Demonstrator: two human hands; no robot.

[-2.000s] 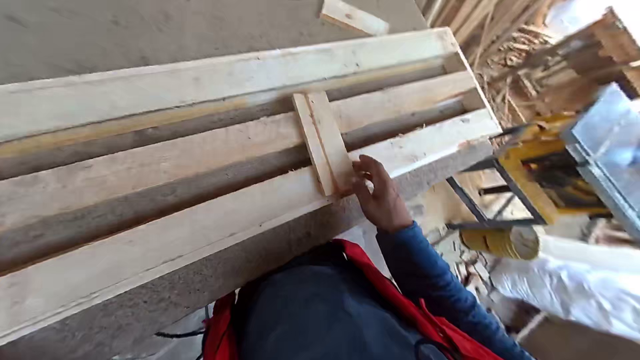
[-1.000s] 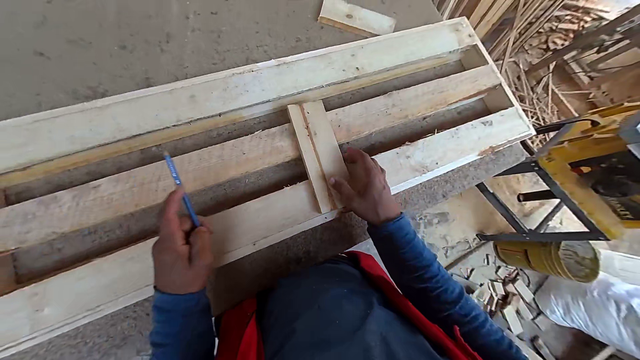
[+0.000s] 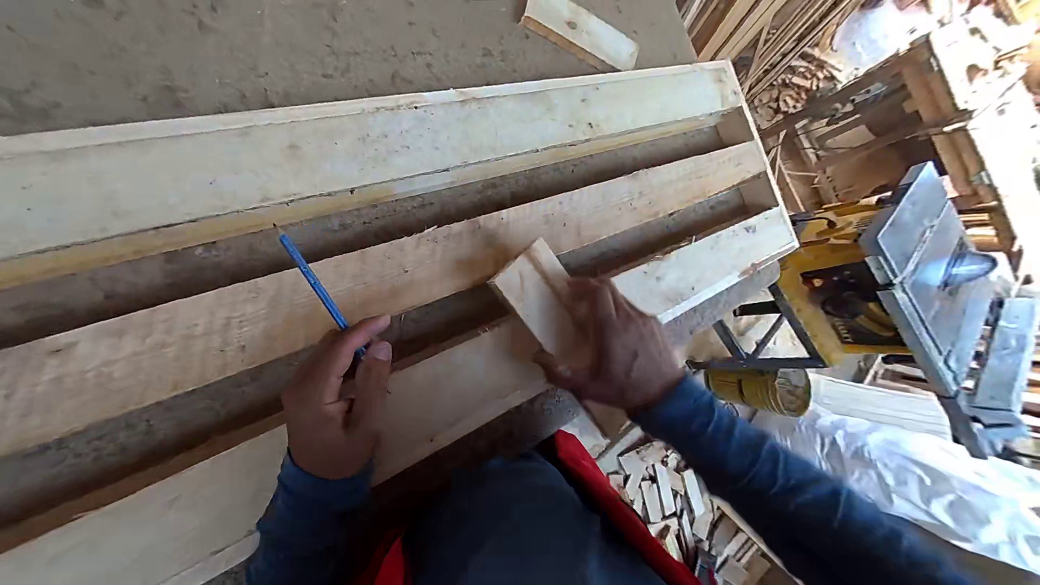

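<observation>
A long wooden frame (image 3: 341,154) of parallel boards lies across the work surface, with a middle slat (image 3: 244,313) between its two outer boards. My left hand (image 3: 337,398) is over the near board and holds a blue pencil (image 3: 313,280), its point up and to the left over the far gap. My right hand (image 3: 613,349) grips a short wooden piece (image 3: 536,296) with a groove or seam along it. This piece slants across the near gap, its far end by the middle slat. My palm and fingers hide its near part.
A wood offcut (image 3: 581,32) lies on the grey surface (image 3: 203,49) beyond the frame. At the right stands a yellow table saw (image 3: 845,305) with its blade showing. Below are a yellow bucket (image 3: 760,392), a white sheet (image 3: 894,479) and a heap of offcuts (image 3: 666,496).
The short wooden piece has shifted toward me in my right hand; its far end reached past the middle slat before. My left hand came into view with the pencil and has moved toward the right.
</observation>
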